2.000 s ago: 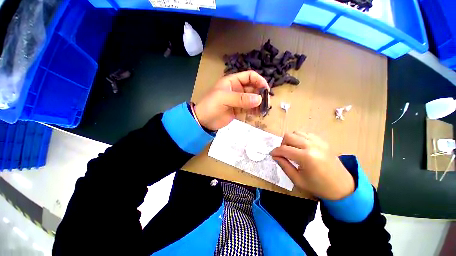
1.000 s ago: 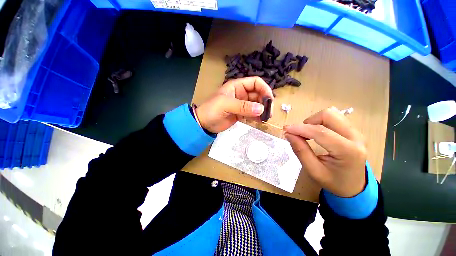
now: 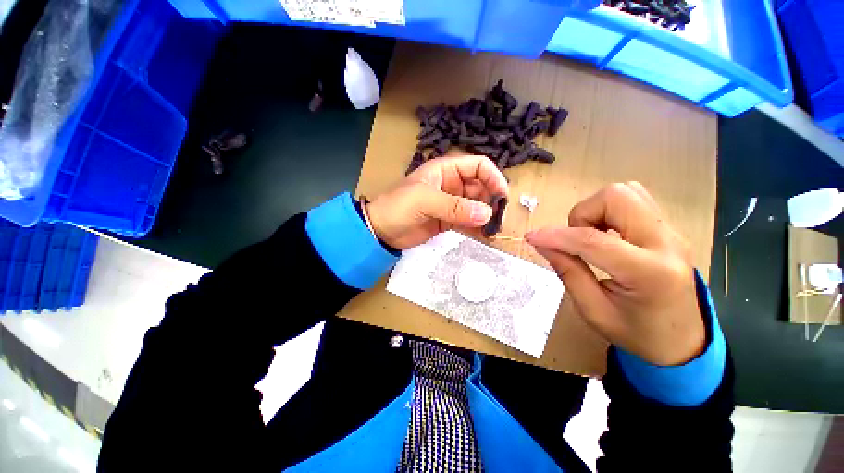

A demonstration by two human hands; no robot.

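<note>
My left hand (image 3: 433, 201) grips a small dark moulded part (image 3: 497, 214) between thumb and fingers, above the far edge of the paper sheet. My right hand (image 3: 629, 268) pinches a thin pale stick (image 3: 509, 238) whose far end reaches the lower end of the part; whether its tip is inside cannot be told. The white paper sheet (image 3: 421, 272) with grey-purple specks lies on the cardboard, with a round white disc (image 3: 476, 283) on it. A pile of dark parts (image 3: 481, 127) lies beyond my left hand.
The tan cardboard sheet (image 3: 639, 120) holds a white tuft (image 3: 528, 202). Blue bins (image 3: 518, 26) stand along the far edge, and a blue crate (image 3: 120, 139) at left. A white bottle (image 3: 361, 80) and a few dark parts (image 3: 222, 146) lie left. At right is a small cardboard piece (image 3: 812, 245).
My right hand has moved from over the white disc up to the part and slightly right, bringing the stick to the part. My left hand has shifted slightly down, still holding the part.
</note>
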